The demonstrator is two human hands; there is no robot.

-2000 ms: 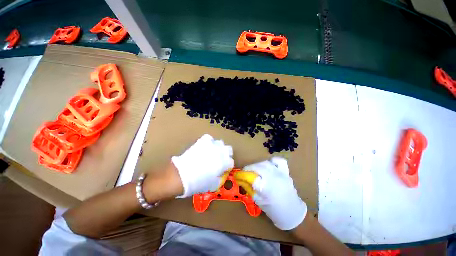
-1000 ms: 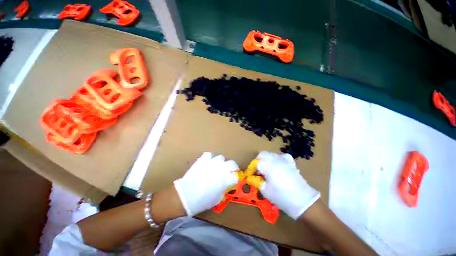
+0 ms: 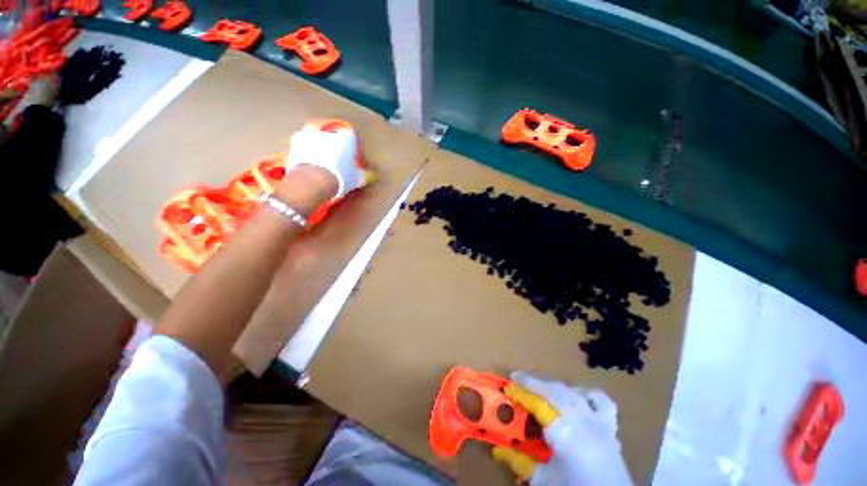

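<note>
My right hand [image 3: 570, 429], in a white glove with yellow fingertips, holds an orange controller shell [image 3: 487, 415] by its right end over the front of the cardboard work sheet [image 3: 409, 332]. My left hand [image 3: 326, 163] reaches over the left cardboard sheet [image 3: 152, 152] onto the shell at the top of an orange shell stack [image 3: 204, 223]. The glove covers part of that shell, and its fingers are mostly hidden, so its grip cannot be told. A heap of small black inserts [image 3: 561, 252] lies on the work sheet.
Several single shells lie on the green conveyor belt [image 3: 608, 85] beyond a white post [image 3: 412, 66]. One shell [image 3: 815, 432] lies on the white bench at right. At far left are another person's dark sleeve [image 3: 33, 180], more shells and black inserts. An open carton [image 3: 67, 332] stands front left.
My left hand has left the shell in front of me and moved up and left to the stack. My right hand still holds its shell, now lower and turned. The camera view has swung left.
</note>
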